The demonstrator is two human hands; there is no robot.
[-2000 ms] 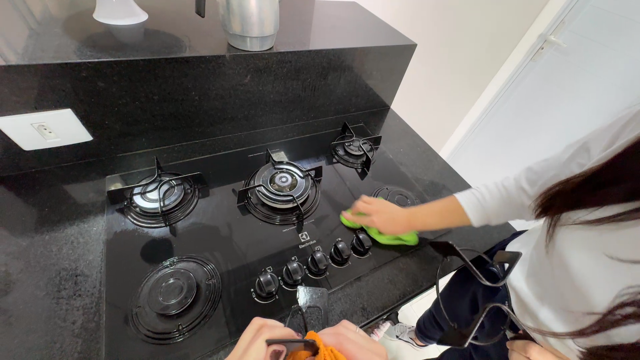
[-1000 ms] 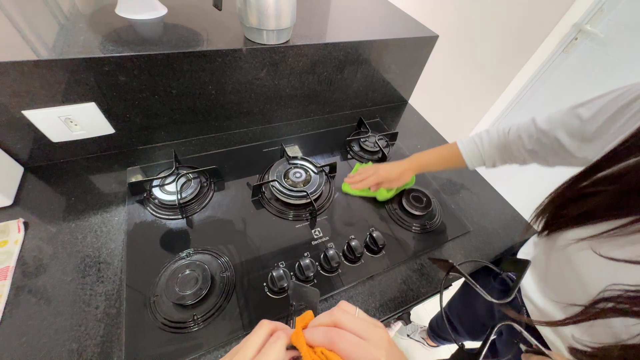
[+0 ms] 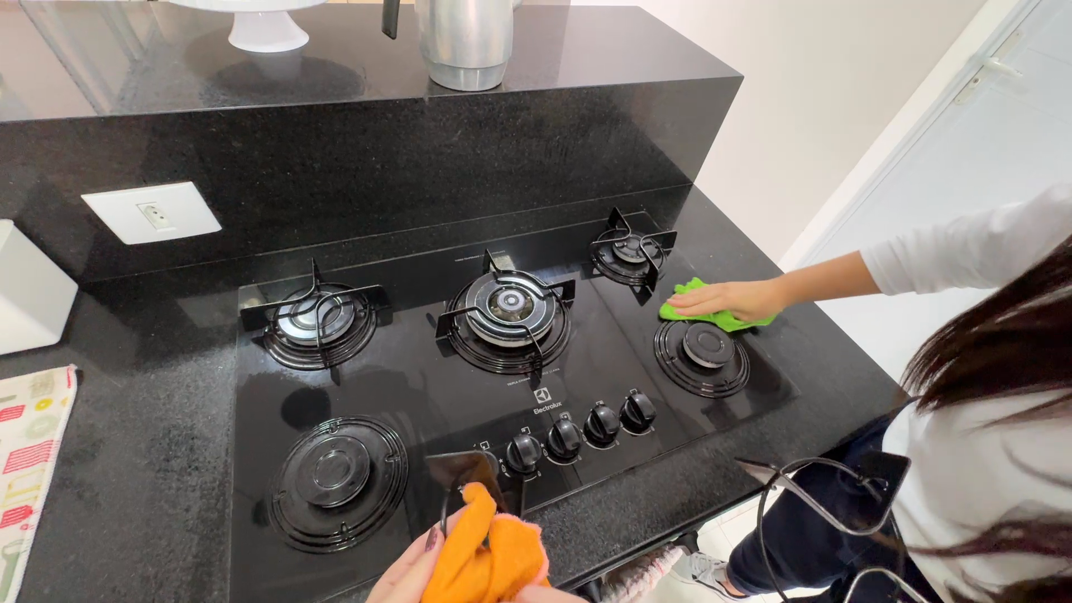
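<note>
An orange cloth (image 3: 494, 553) is bunched between my two hands at the bottom of the view. My left hand (image 3: 410, 565) grips it together with a black metal pan support (image 3: 469, 477), partly hidden by the cloth. Only a small part of my right hand (image 3: 544, 594) shows, at the cloth's lower right edge; its fingers are mostly hidden. Beyond lies a black glass gas cooktop (image 3: 419, 394) with several burners and knobs. The front left burner (image 3: 335, 469) has no support over it. Another person's hand (image 3: 737, 297) presses a green cloth (image 3: 699, 314) behind the front right burner (image 3: 708, 345).
A raised black stone ledge (image 3: 578, 134) behind the cooktop bears a metal jug (image 3: 466, 42) and a white stand (image 3: 268, 29). A wall socket (image 3: 155, 213) is at left, above a patterned cloth (image 3: 29, 452). The other person holds a pan support (image 3: 837, 494) at right.
The other person's hand has moved the green cloth from beside the knobs, across the right burner, to behind it. The orange cloth and the pan support in my hands have shifted.
</note>
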